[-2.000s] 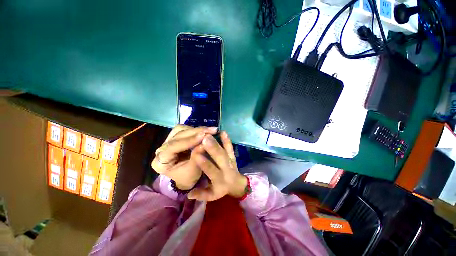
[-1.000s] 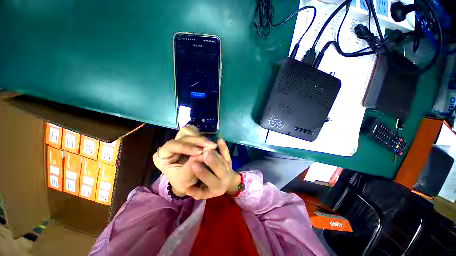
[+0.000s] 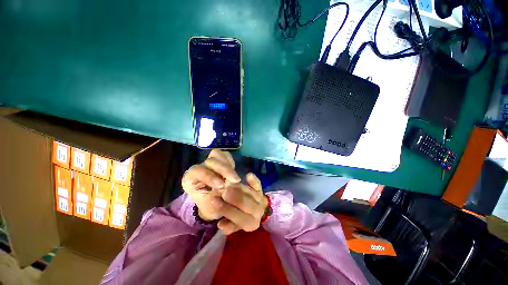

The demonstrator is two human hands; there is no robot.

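Observation:
My left hand [image 3: 206, 186] and my right hand [image 3: 245, 203] are together just off the front edge of the green bench, below the smartphone. Their fingertips touch and overlap; whether something small is between them I cannot tell. The smartphone [image 3: 216, 83] lies on the mat, screen up, with a dark app screen and a blue button. The black set-top box [image 3: 336, 108] lies on a white sheet [image 3: 384, 139] to the right, with thin black cables plugged into its far edge. No hand touches the phone or the box.
A second black box [image 3: 437, 92], a remote control [image 3: 431, 148] and an open orange retail box [image 3: 465, 178] stand at the right. A power strip [image 3: 426, 12] and tangled cables are at the far right. An open carton [image 3: 28, 183] with orange retail boxes [image 3: 82, 186] is at the left. A black chair is below right.
My hands have moved slightly down and away from the phone's lower edge, and the fingers have shifted against each other. The phone and the set-top box lie as before.

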